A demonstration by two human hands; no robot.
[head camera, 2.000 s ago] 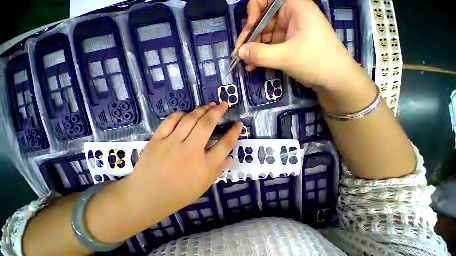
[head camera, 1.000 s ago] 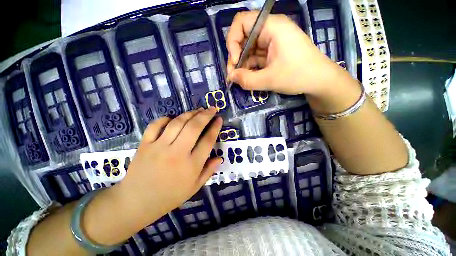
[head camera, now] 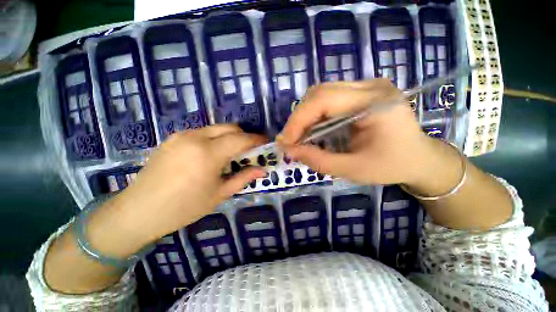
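My right hand [head camera: 359,131] holds the tweezers [head camera: 341,122] like a pen, their tip at the white adhesive liner strip [head camera: 280,178]. My left hand [head camera: 195,173] has its thumb and fingers on the same strip, close to the tweezer tip. The strip has dark cut-outs and lies across the middle of the tray. Navy plastic housings [head camera: 174,79] stand in the clear blister tray [head camera: 52,116]. Yellow outlines show on the lower ends of a few housings at the right. Both hands are slightly blurred, and whether the tweezers grip a piece is unclear.
A cream spare adhesive sheet [head camera: 484,79] runs along the tray's right edge. White paper [head camera: 177,8] lies beyond the tray. A round pale object [head camera: 15,27] is at the top left on the dark green bench [head camera: 524,122].
My right hand with the tweezers has come down from the upper housings to the strip. My left hand now pinches the strip, which has moved up. The tray appears shifted to the right in view.
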